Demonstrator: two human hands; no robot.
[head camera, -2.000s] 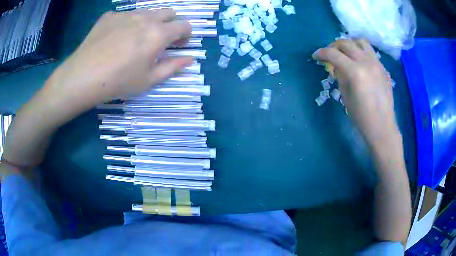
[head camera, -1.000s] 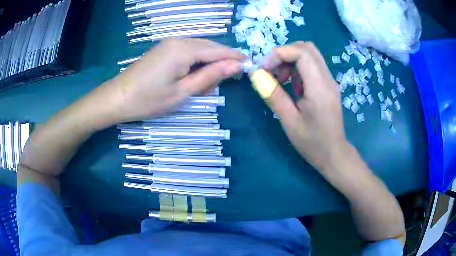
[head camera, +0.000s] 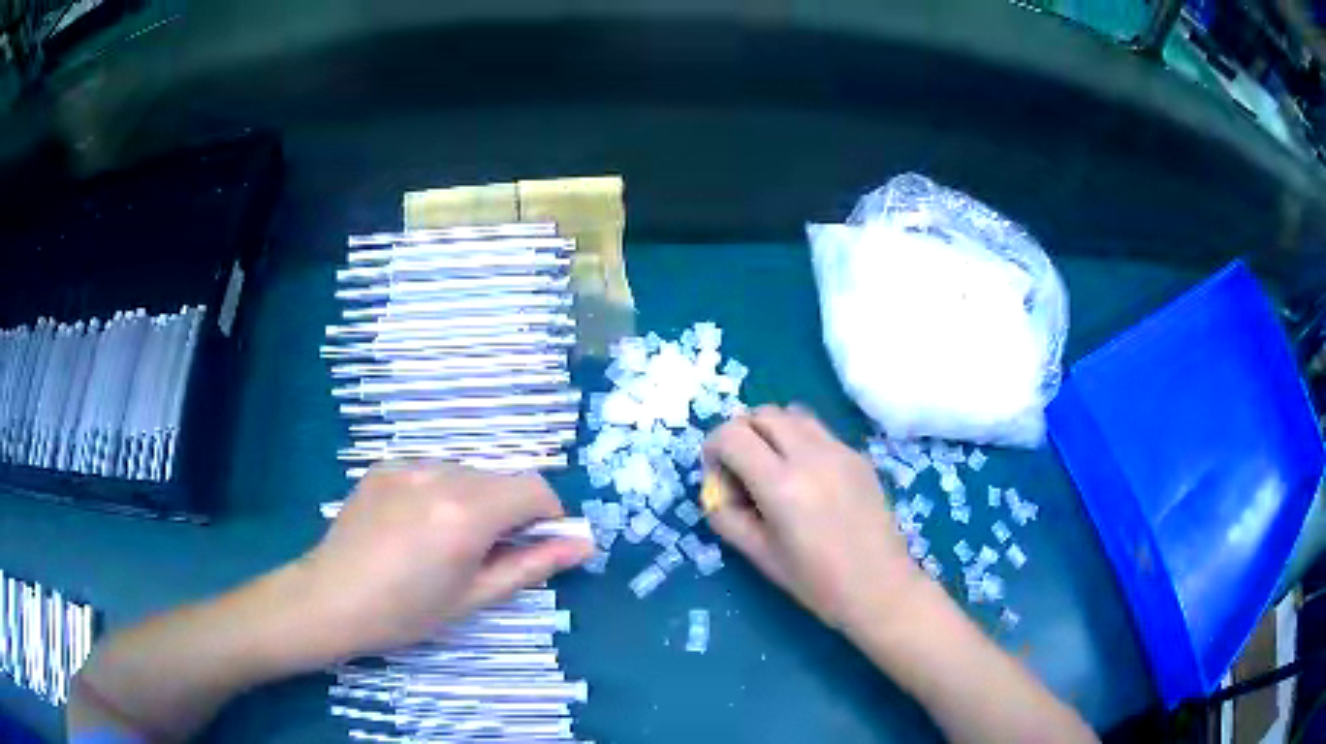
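A long row of slim silver metal tubes (head camera: 458, 349) lies side by side on the dark green bench. My left hand (head camera: 436, 560) is over the row, thumb and fingers closed on a tube end that shows whitish at the fingertips (head camera: 573, 532). My right hand (head camera: 814, 509) is at the right edge of the larger pile of translucent end caps (head camera: 655, 400). Its fingertips are bent together near a yellow finger covering (head camera: 713, 491); whether they hold a cap cannot be told. One piece (head camera: 698, 629) lies apart below the pile.
A smaller scatter of caps (head camera: 1003, 545) lies right of my right hand. Beyond it is a clear bag of caps (head camera: 945, 327). A blue bin (head camera: 1200, 480) is at right. A black tray of rods (head camera: 218, 364) and another rod group (head camera: 44, 640) are at left. A tan pad (head camera: 596, 218) lies under the row's far end.
The view has tilted up, showing more of the bench's far side. My hands, together at a small piece one second ago, are now apart, the right one at the larger cap pile.
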